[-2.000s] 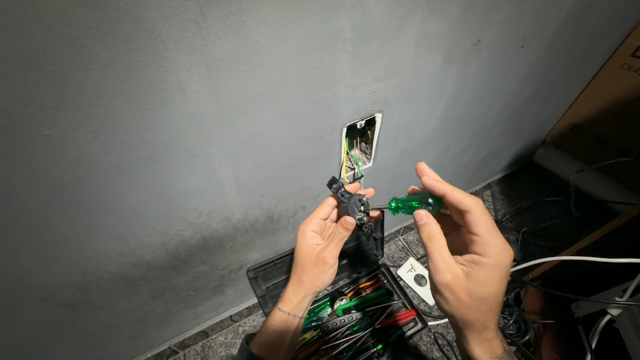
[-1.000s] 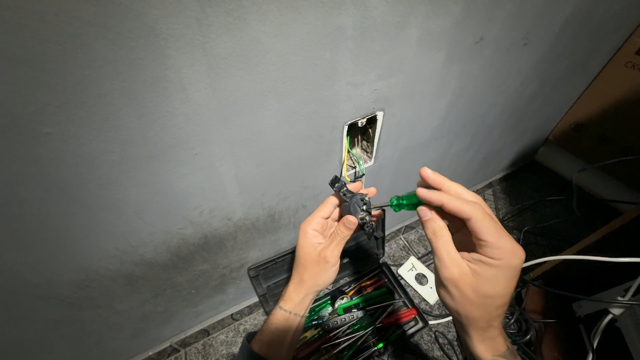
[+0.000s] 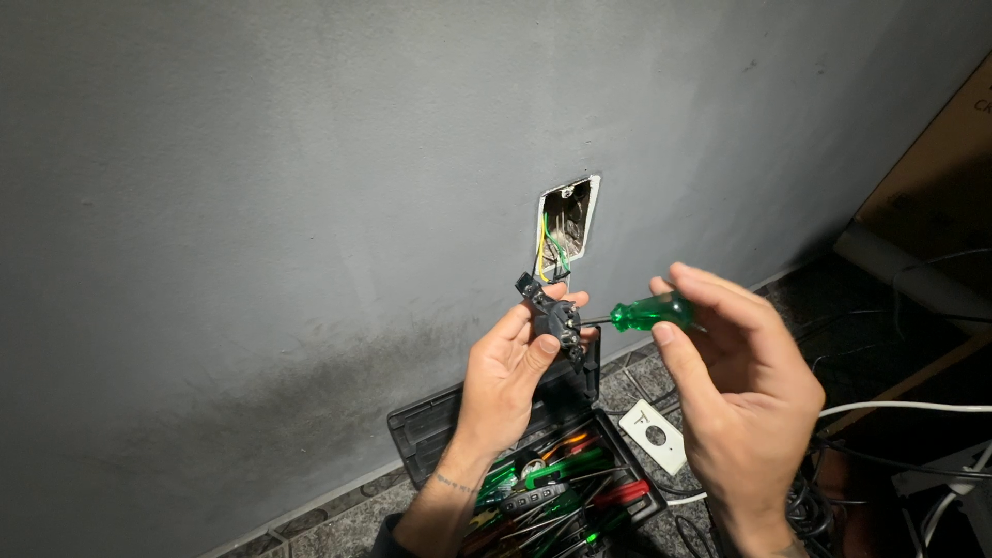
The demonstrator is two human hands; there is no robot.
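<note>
Between its thumb and fingers, my left hand holds a black electrical socket module just below an open wall box. Yellow and green wires run from the box down toward the module. My right hand has thumb and fingers around the green transparent handle of a small screwdriver. Its shaft points left, with the tip at the screw terminals on the module's side; whether it sits in a screw slot is hard to tell.
Below my hands stands an open black toolbox full of screwdrivers and other tools. A white socket cover plate lies on the tiled floor to its right. Black and white cables and a cardboard box are at the right.
My right hand's fingers have shifted about the screwdriver handle, showing more of it than one second ago. My left hand and the socket module have stayed in place.
</note>
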